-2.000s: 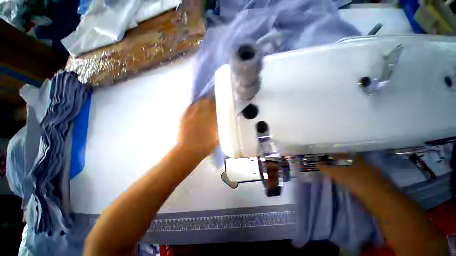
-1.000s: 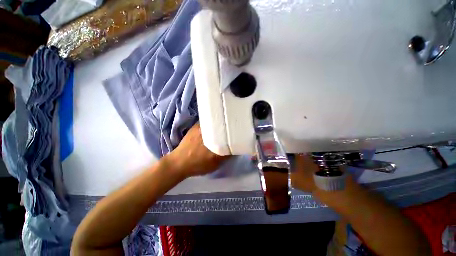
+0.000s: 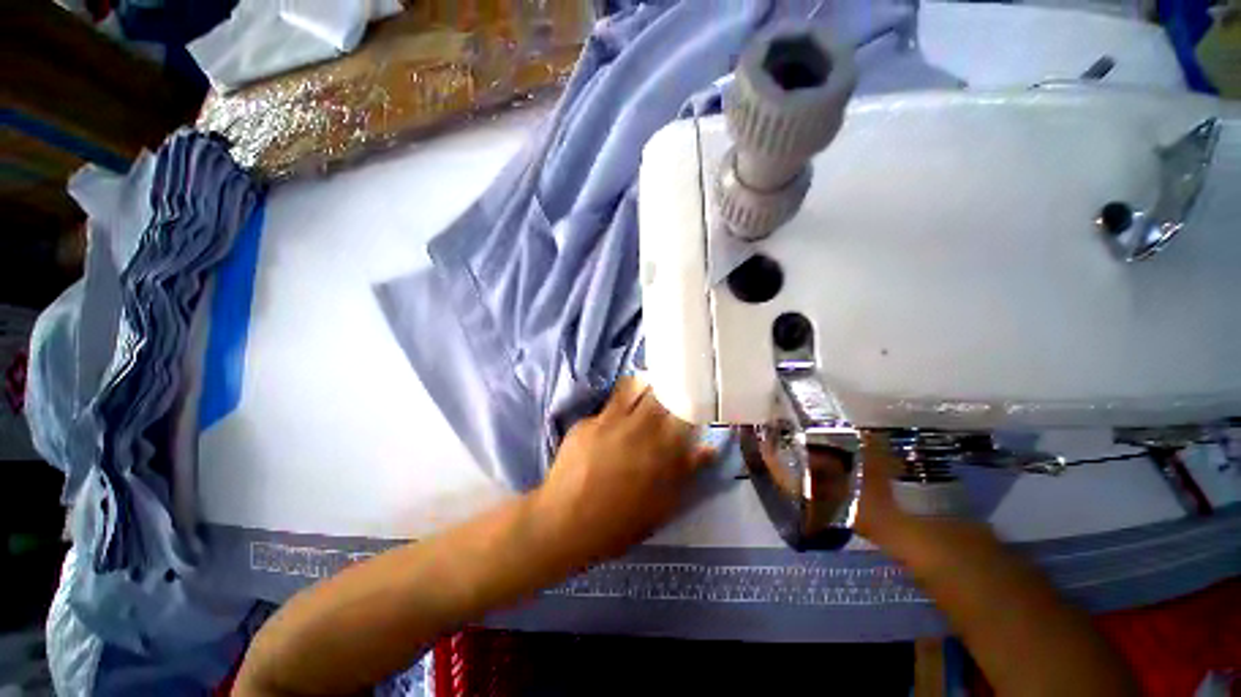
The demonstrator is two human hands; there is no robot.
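Note:
The white sewing machine head spans the right half, with a grey ribbed knob and a chrome loop on its end. The grey-blue garment piece lies gathered to the left of and behind the head. My left hand rests on the cloth's near edge beside the machine end, its fingertips close to the needle area. Its grip on the cloth cannot be made out. My right hand is mostly hidden behind the chrome loop and the head's parts; its fingers do not show clearly. The needle area is hidden.
Stacked cut pieces with wavy edges stand at the left, beside a blue patch. A film-wrapped brown block lies behind, with white cloth on it. A ruler strip runs along the front edge. Red material is below right.
The view has shifted, so the machine sits further right and lower. The garment, behind the head two seconds ago, now spreads left of it. My left hand is nearer the front edge than two seconds ago.

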